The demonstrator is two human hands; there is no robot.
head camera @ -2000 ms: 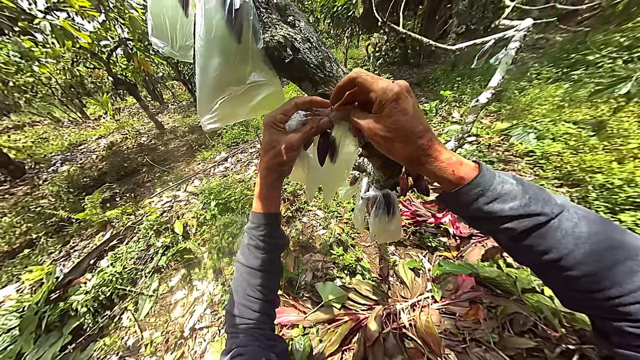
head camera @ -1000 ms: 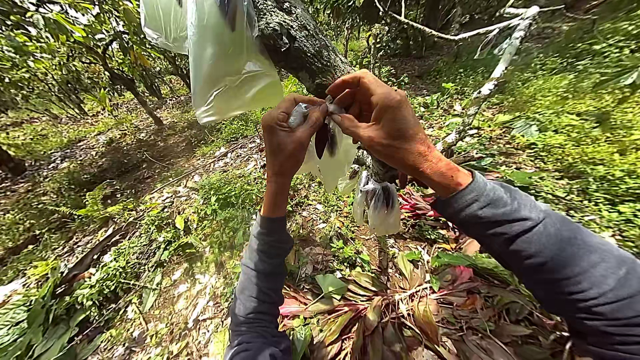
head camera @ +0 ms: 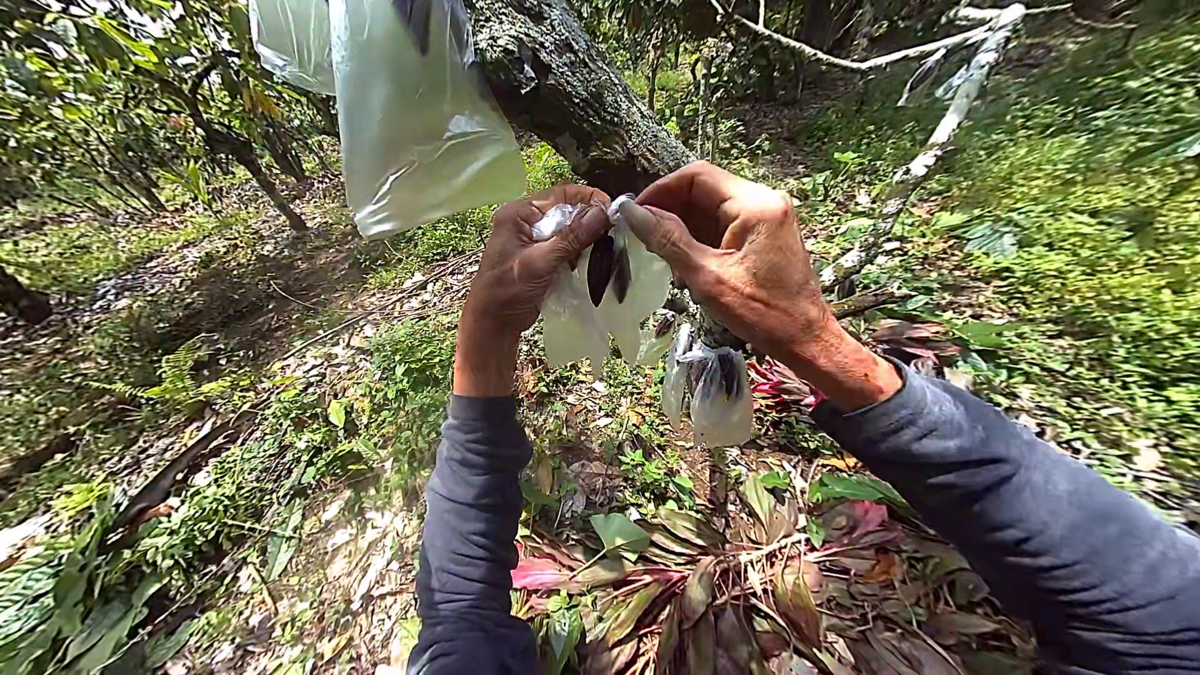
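Just below a rough tree trunk (head camera: 591,94), my left hand (head camera: 534,258) pinches the gathered top of a thin translucent plastic bag (head camera: 642,291). My right hand (head camera: 736,248) grips the twisted end of the plastic between thumb and forefinger, close to the left fingertips. A dark, slender pod (head camera: 601,270) hangs between the hands, with a second dark pod beside it. Whether these are inside or in front of the plastic, I cannot tell. Lower down, a small clear bag (head camera: 722,398) with a dark pod in it hangs by the trunk.
Large plastic bags (head camera: 422,131) hang at the upper left, near the trunk. A pale bare branch (head camera: 919,169) slants across the right side. Red and brown broad-leaved plants (head camera: 694,600) grow below, among leaf litter and green undergrowth.
Both hands stay together at the bag's gathered top, with only small finger movements. The left hand has shifted slightly around the plastic.
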